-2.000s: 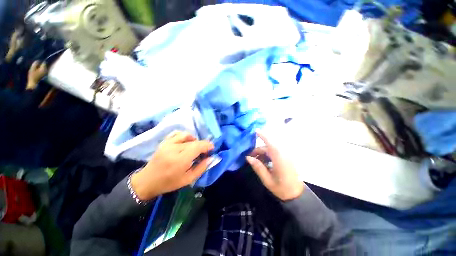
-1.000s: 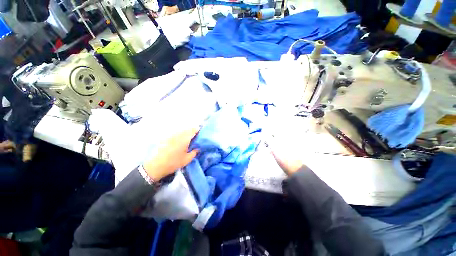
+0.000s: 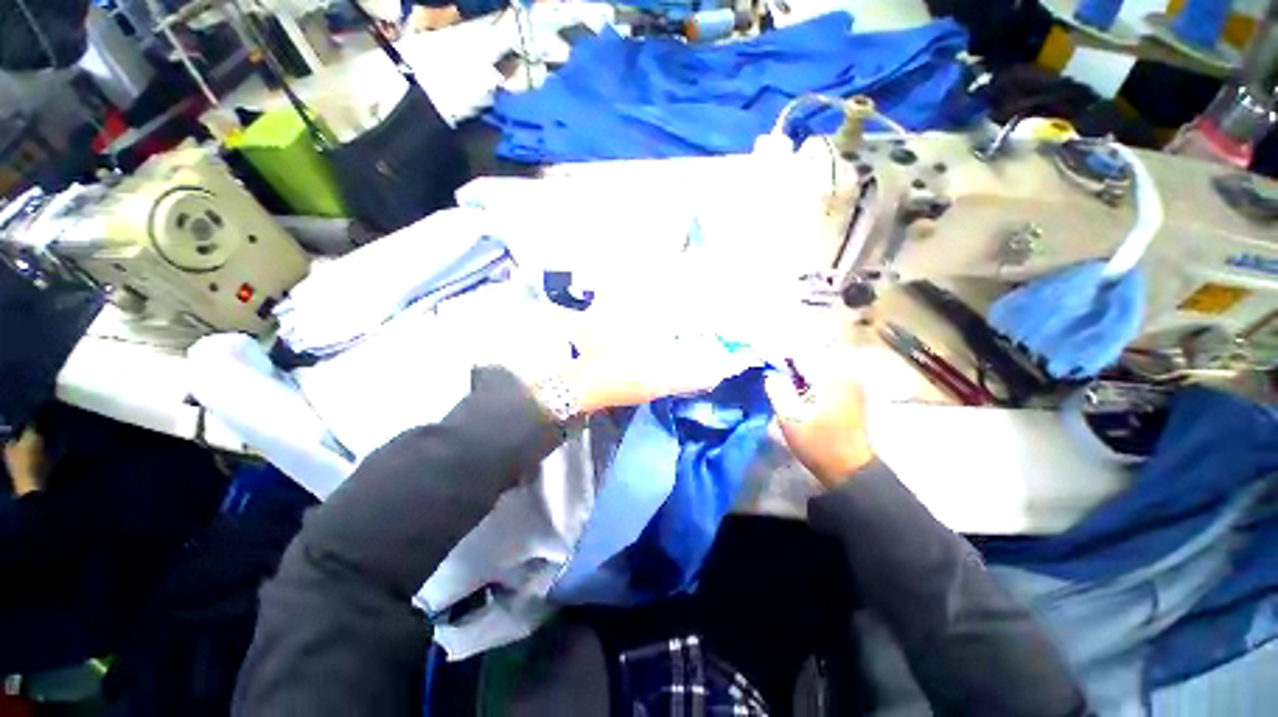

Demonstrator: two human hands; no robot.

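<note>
A pale, overexposed garment [image 3: 407,392] is heaped on the white table left of the needle and hangs over the front edge. Its royal blue part [image 3: 718,469] hangs below my hands. My left hand [image 3: 638,376] reaches across the pale cloth to the blue cloth's upper edge; its fingers are washed out by glare. My right hand [image 3: 827,420] has thumb and fingers closed on the upper right edge of the blue cloth, with a small dark red spot at the fingertips. The cream sewing machine [image 3: 1009,224] stands just beyond my right hand.
Red-handled snips [image 3: 936,367] and black scissor handles lie right of the needle area. A fringed light blue rag [image 3: 1072,319] hangs on the machine. Blue and grey cloth [image 3: 1191,518] is at lower right. A royal blue pile [image 3: 729,91] lies behind. Another machine [image 3: 203,238] and a person's hand are at left.
My left hand has moved right, close to my right hand. The blue cloth has shifted right and its upper edge now lies between my hands. The pale cloth is spread further left.
</note>
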